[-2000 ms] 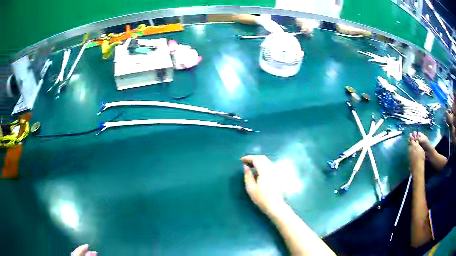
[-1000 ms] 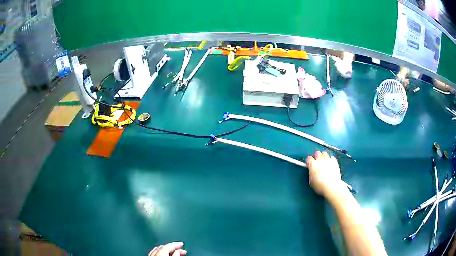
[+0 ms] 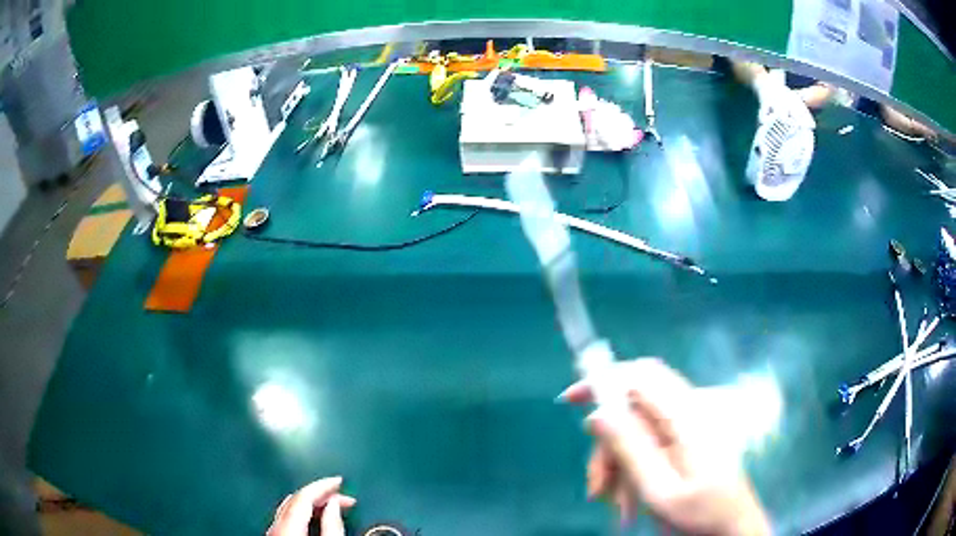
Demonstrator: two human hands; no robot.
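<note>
My right hand (image 3: 666, 450) holds a white cable assembly (image 3: 566, 283) that is blurred and rises up and to the left over the table. Its far end is smeared by motion. My left hand (image 3: 306, 511) is at the bottom edge, partly cut off, fingers apart. A tape roll (image 3: 384, 531) shows partly at the bottom edge beside it; whether the hand touches it cannot be told. A second cable assembly (image 3: 618, 239) lies on the green table (image 3: 419, 314), its blue end at left and dark end at right.
A white box-shaped device (image 3: 522, 136) with a black cord, a pink-white bundle (image 3: 608, 123) and a white fan (image 3: 783, 147) stand at the back. A yellow coiled item (image 3: 196, 222) lies on an orange strip (image 3: 180, 281) at left. Crossed cable assemblies (image 3: 902, 366) lie at right.
My right hand has lifted the nearer cable assembly off the table and moved down toward me. The tape roll has come into view beside my left hand. The view has shifted slightly.
</note>
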